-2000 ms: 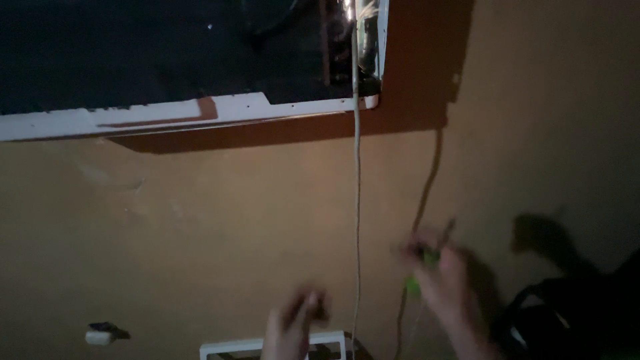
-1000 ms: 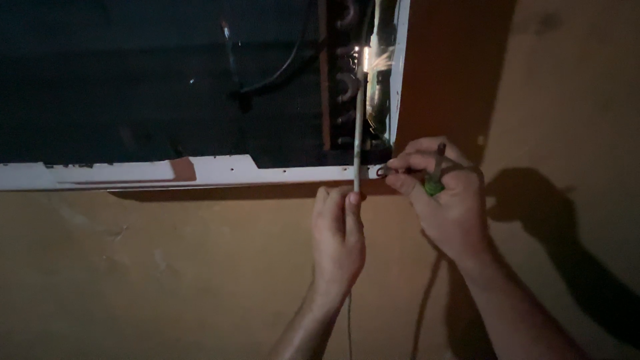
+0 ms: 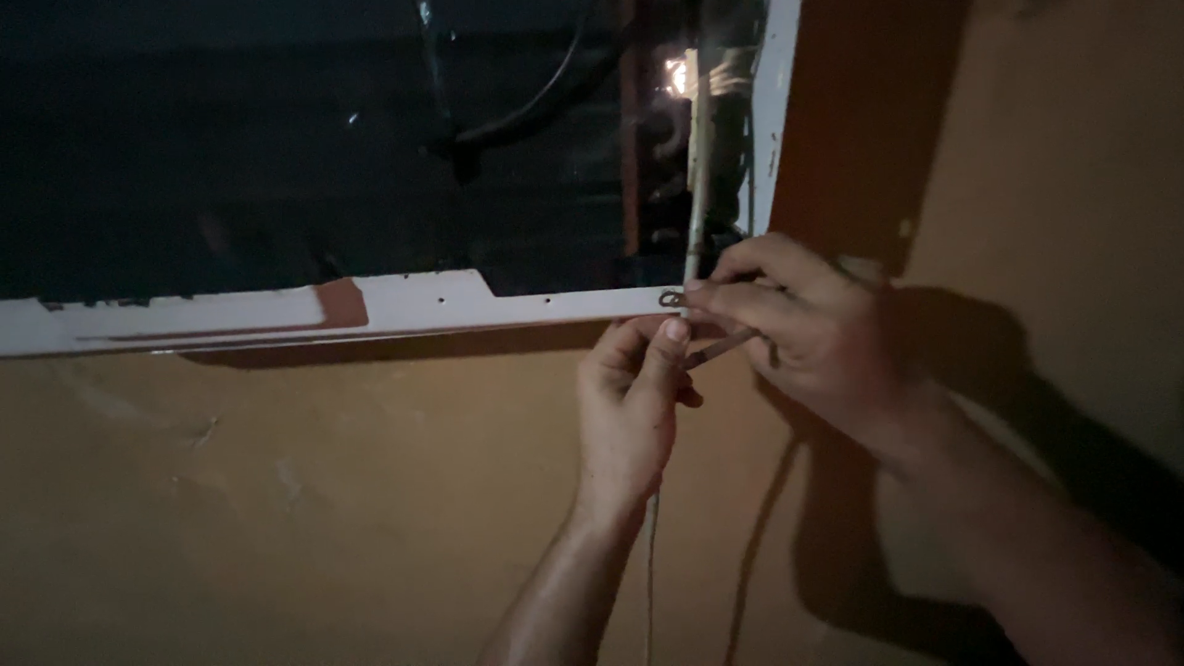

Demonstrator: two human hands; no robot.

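Observation:
A pale cable (image 3: 651, 573) runs from the dark interior of a wall-mounted unit down over the lower edge of its white frame (image 3: 592, 303). My left hand (image 3: 638, 398) pinches the cable just below that edge. My right hand (image 3: 800, 319) is close beside it, its thumb and forefinger on a small looped metal piece (image 3: 670, 299) against the frame's corner. A thin rod (image 3: 720, 349), perhaps a tool shaft, slants from under my right fingers towards my left hand; its other end is hidden.
Inside the unit are a bright light (image 3: 680, 76), curved tube ends (image 3: 668, 153) beside a reddish strip, and a dark hose (image 3: 518, 116). The frame's right side (image 3: 777, 102) stands out from a tan wall (image 3: 351, 499), which carries shadows of the arms and cable.
Both hands have risen from low in front of the wall to the frame's lower right corner. My left hand took hold of the cable. Since one second ago, the hands have come closer together.

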